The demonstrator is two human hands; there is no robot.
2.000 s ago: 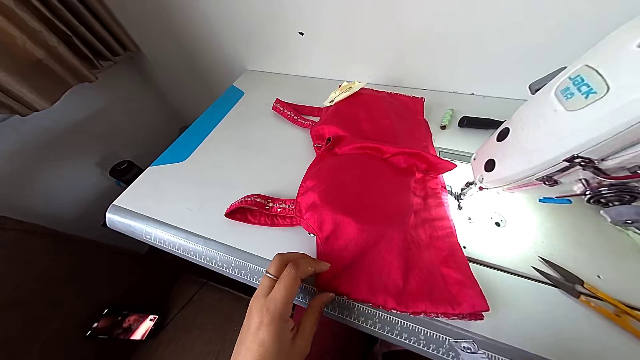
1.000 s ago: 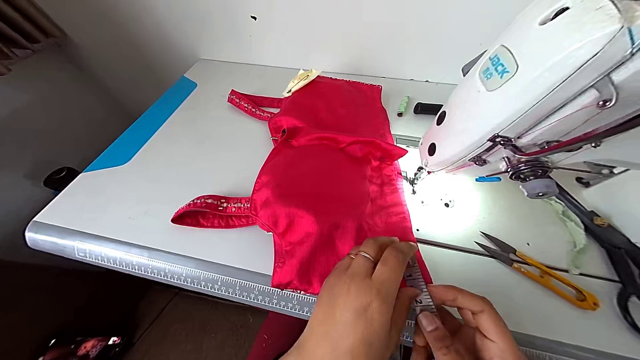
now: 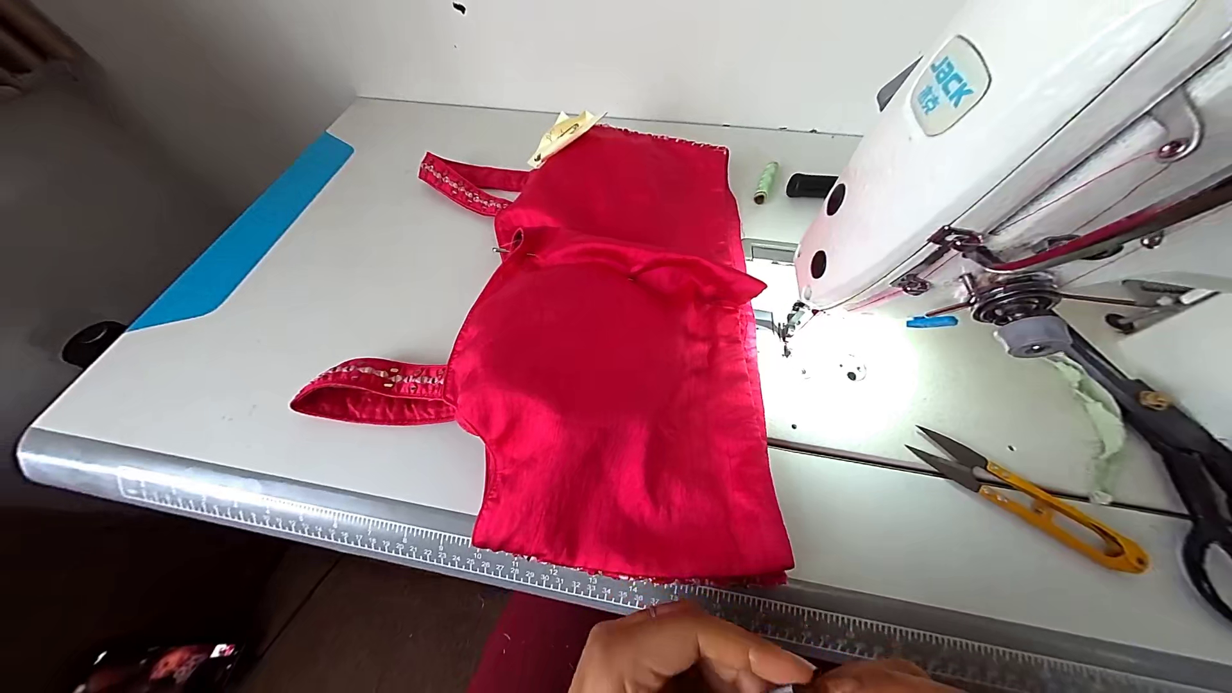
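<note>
A red satin bodice (image 3: 597,366) with beaded straps (image 3: 390,377) lies flat on the white sewing table, its lower side edge reaching the table's ruler edge. Below that edge, at the bottom of the view, is my left hand (image 3: 674,650), its fingers bent. My right hand (image 3: 881,679) is beside it, mostly cut off by the frame. Between the fingertips shows a small pale bit of something, too little of it to name; which hand grips it is hard to tell. Neither hand touches the bodice.
A white Jack sewing machine (image 3: 924,144) stands at the right, its lamp lit. Yellow-handled thread snips (image 3: 1049,510), black scissors (image 3: 1193,481), a green thread spool (image 3: 765,183) and a black cylinder (image 3: 810,186) lie around it. A printed ruler (image 3: 385,539) runs along the front edge.
Both hands have moved off the bodice's lower right corner, down past the table edge. The measuring tape that lay at that corner is no longer on the cloth.
</note>
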